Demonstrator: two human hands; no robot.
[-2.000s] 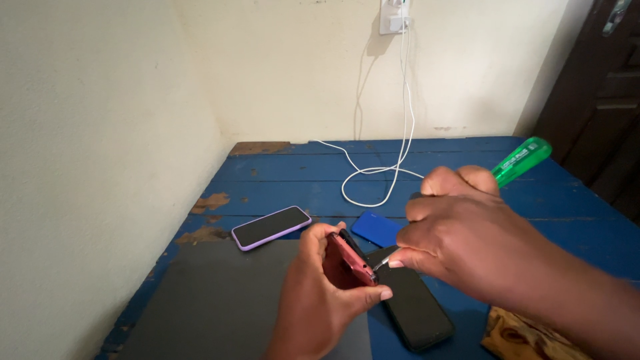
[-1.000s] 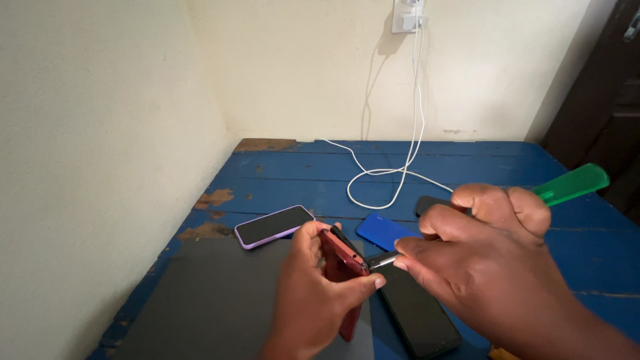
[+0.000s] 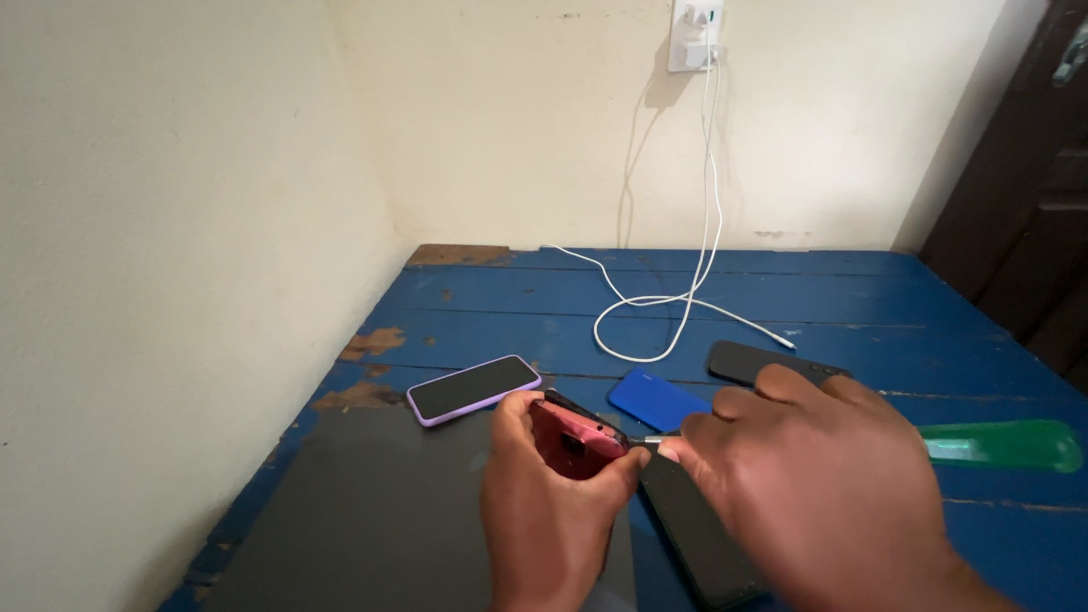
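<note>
My left hand (image 3: 548, 510) grips a red smartphone (image 3: 582, 433) on its edge, tilted, above a dark grey mat (image 3: 365, 510). My right hand (image 3: 807, 476) is closed around a screwdriver with a green translucent handle (image 3: 1003, 445). The metal shaft points left, and its end meets the phone's right corner; the exact contact of the tip is too small to make out. Under my hands lies a black smartphone (image 3: 693, 527), partly covered by my right hand. A blue phone or phone cover (image 3: 653, 401) rests just behind the red phone.
A phone in a purple case (image 3: 474, 389) lies at the mat's back edge. Behind my right hand is a dark phone (image 3: 748, 361). A white charging cable (image 3: 603, 340) loops across the blue wooden table (image 3: 807, 289) from a wall socket (image 3: 677, 51).
The screwdriver's handle has swung lower, from slanting up to nearly level, as my right hand turned. The dark phone behind it has come into view. My left hand still holds the red phone.
</note>
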